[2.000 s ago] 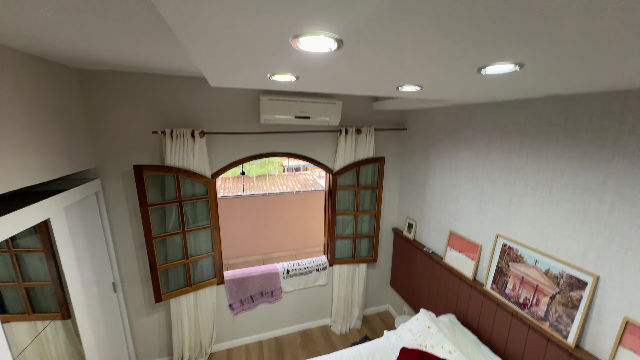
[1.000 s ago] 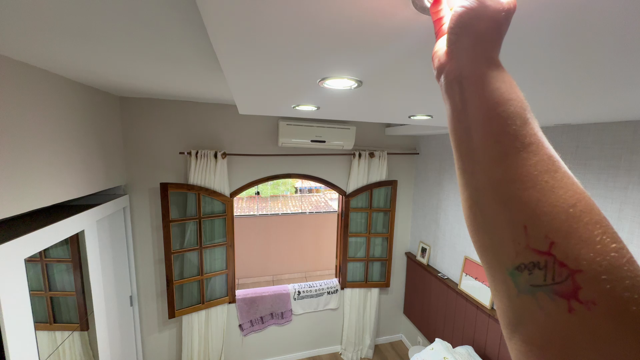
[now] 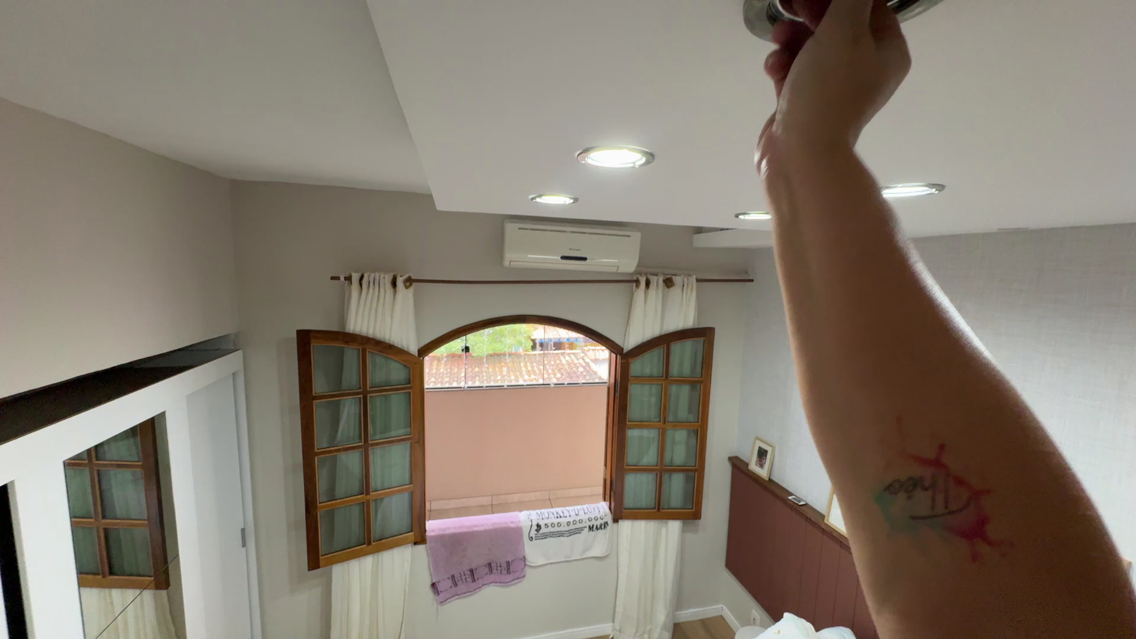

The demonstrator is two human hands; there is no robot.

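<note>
My right hand (image 3: 839, 67) is raised at the top right, its fingers curled up into a recessed ceiling light (image 3: 761, 18) with a shiny metal ring. The top edge of the view cuts off part of the light, and the fingers cover its middle, so the bulb itself is hidden. No bright glow shows around the fingers. Beyond the hand, a lit round downlight (image 3: 616, 157) sits in the same lowered ceiling panel. Smaller lit downlights (image 3: 554, 200) are farther off. My left hand is out of view.
An air conditioner (image 3: 571, 246) hangs above an open arched window with wooden shutters (image 3: 362, 448) and white curtains (image 3: 382, 306). A purple towel (image 3: 477, 555) and a white printed towel (image 3: 568, 532) drape over the sill. A mirrored wardrobe (image 3: 209, 444) stands left; a dark red headboard panel (image 3: 790, 550) is right.
Two seconds ago no hand showed; my right hand then came up to the ceiling light. The red glow through its fingers one second ago is gone.
</note>
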